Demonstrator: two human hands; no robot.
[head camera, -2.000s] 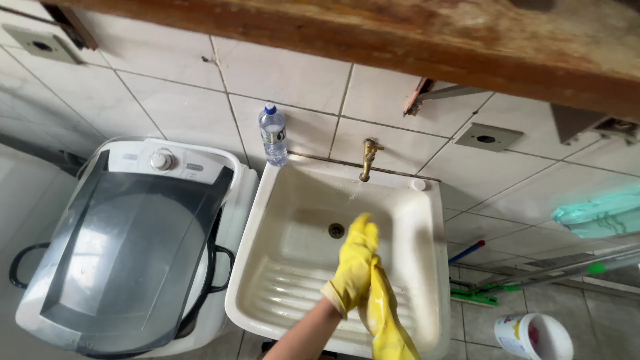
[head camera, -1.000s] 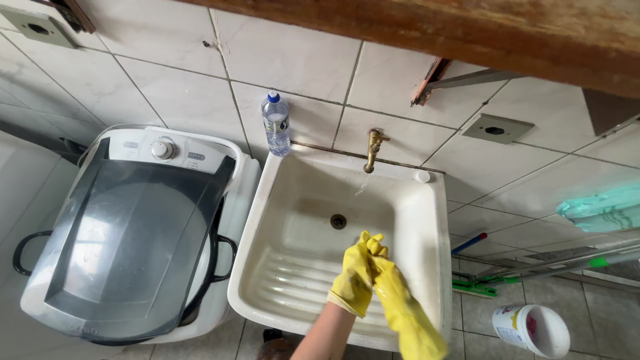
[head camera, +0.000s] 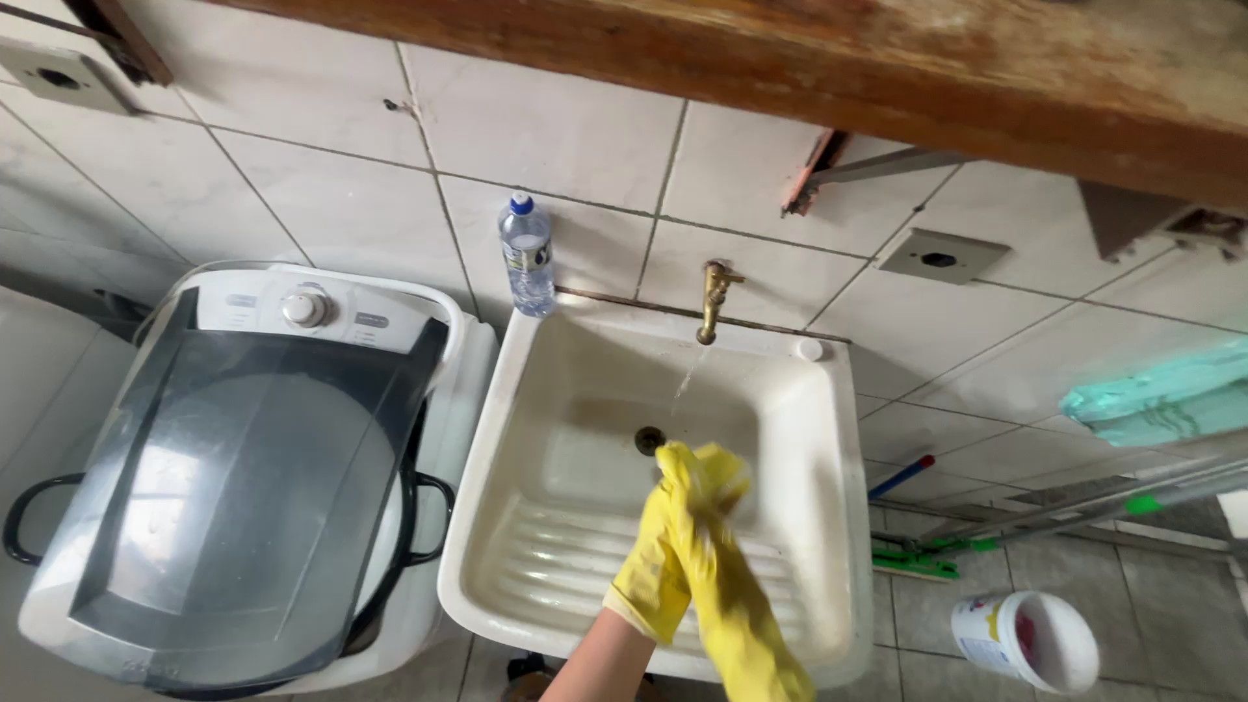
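Note:
Both hands wear yellow rubber gloves and press together over the ribbed washboard part of a cream utility sink (head camera: 604, 468). My left hand (head camera: 658, 556) has bare forearm below its cuff; my right hand (head camera: 717, 507) lies against it, its long glove running up the forearm. The fingers overlap and blur, so their exact pose is hard to tell. A thin stream of water (head camera: 688, 382) falls from the brass tap (head camera: 714, 302) behind the hands, near the dark drain (head camera: 650, 441). A clear plastic bottle with a blue cap (head camera: 528, 258) stands on the sink's back left corner.
Left of the sink stands a washing machine (head camera: 244, 487) with a dark translucent lid. A wooden shelf (head camera: 780, 88) crosses above on metal brackets. At right are a green squeegee (head camera: 915, 560), long poles, a white bucket (head camera: 1024, 639) on the floor and a teal plastic bag (head camera: 1160, 395).
The gloved hands stay together over the sink, rubbing against each other as their finger positions shift. The water still runs, and the bottle has not moved.

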